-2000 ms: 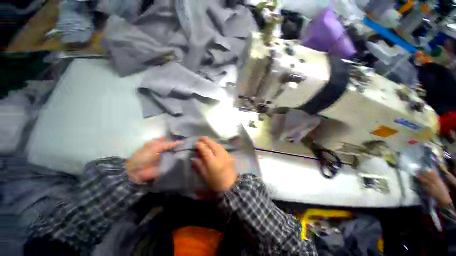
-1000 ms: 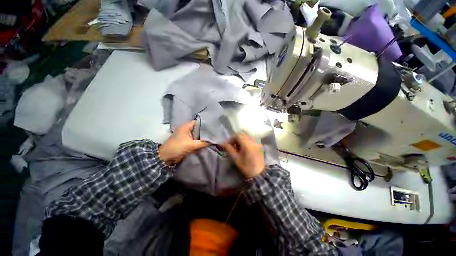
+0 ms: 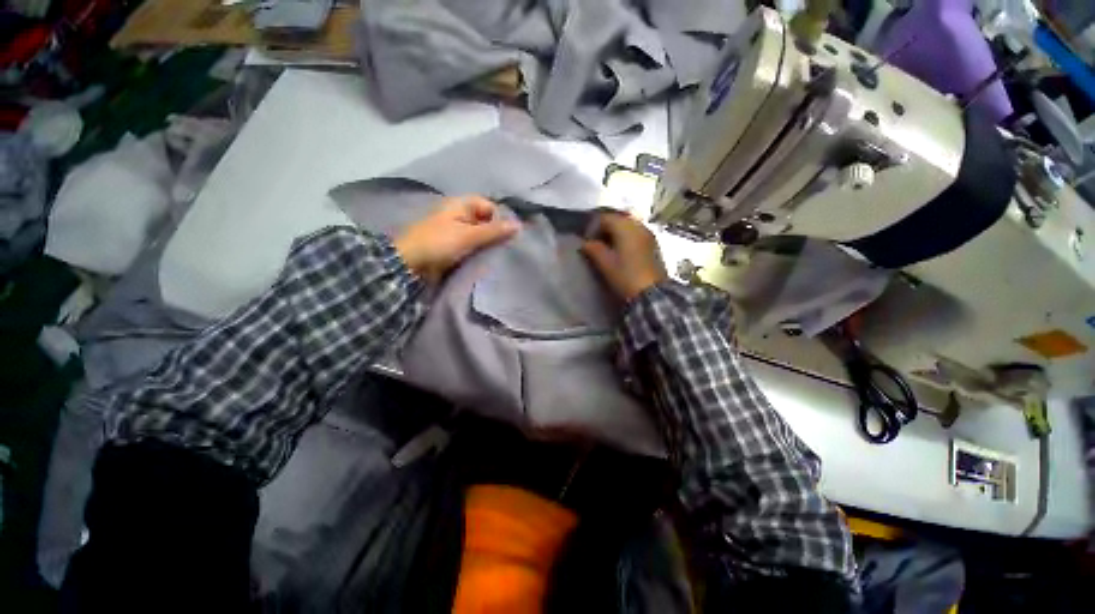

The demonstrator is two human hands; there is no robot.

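Note:
The grey garment panel [image 3: 552,378] lies over the table's front edge, with a curved slit or welt line and a dart line showing. A smaller grey pocket piece [image 3: 534,282] lies on it, its upper edge between my hands. My left hand [image 3: 456,236] pinches the cloth at the upper left. My right hand [image 3: 622,254] grips the cloth at the upper right, close to the machine's needle area; its fingertips are partly hidden. The industrial lockstitch machine [image 3: 841,132] stands just to the right, its needle hard to make out.
Fabric scissors [image 3: 883,402] lie right of the needle under the arm, beside a loose grey piece [image 3: 817,288]. Loose cut pieces [image 3: 540,54] are heaped behind. A grey stack [image 3: 292,12] sits on brown board, far left. A purple cone [image 3: 949,48] stands behind the machine.
Both hands have moved up and away from me to the cloth's far part. The panel is spread wider, with its slit line now below my hands. The camera view has shifted slightly.

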